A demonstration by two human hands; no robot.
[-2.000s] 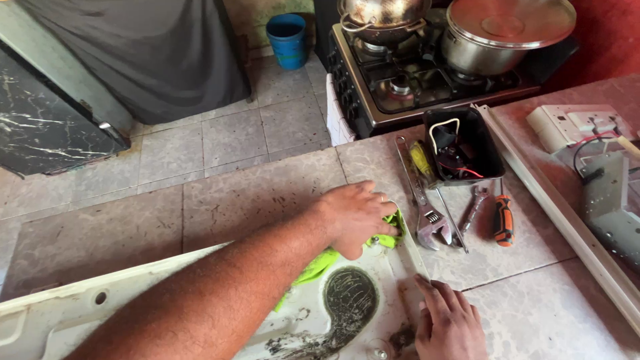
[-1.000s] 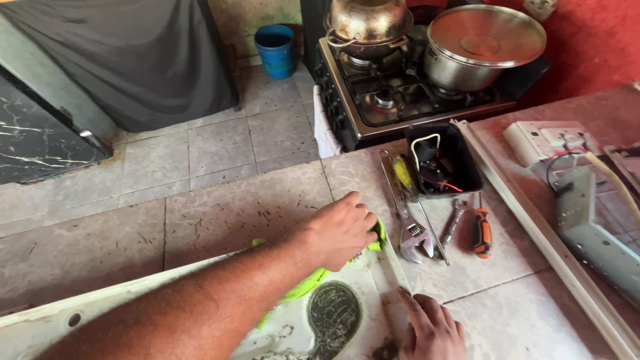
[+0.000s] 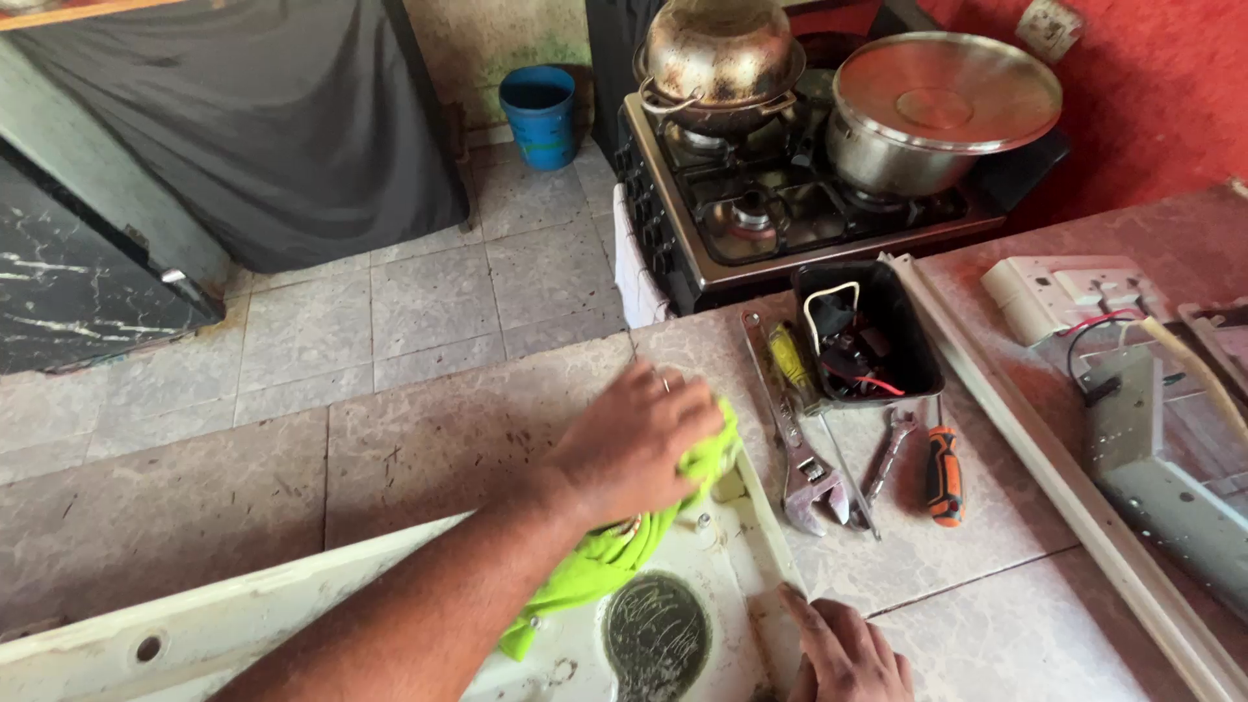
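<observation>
My left hand [image 3: 639,439], a ring on one finger, presses a bunched lime-green cloth [image 3: 609,565] onto the far right corner of a white panel with a raised rim [image 3: 429,546]. Part of the cloth trails back under my forearm. Close by in the panel is a round dark greenish area [image 3: 658,634] with pale scratches. My right hand [image 3: 848,653] rests with bent fingers at the panel's right edge; its lower part is cut off by the frame. An adjustable wrench [image 3: 809,478], a smaller wrench [image 3: 889,453] and an orange-and-black screwdriver [image 3: 944,478] lie to the right of the panel.
A black box [image 3: 931,375] with wires stands beside a yellow-handled tool [image 3: 790,361]. A long pale strip [image 3: 1053,458], a socket block [image 3: 1063,292] and a grey metal part [image 3: 1160,468] lie rightward. Beyond is a gas stove [image 3: 726,244] with pots; a blue bucket [image 3: 539,122] stands on the floor.
My left hand has shifted slightly farther out at the panel's corner with the cloth, and more of the green cloth shows. My right hand stays by the right edge.
</observation>
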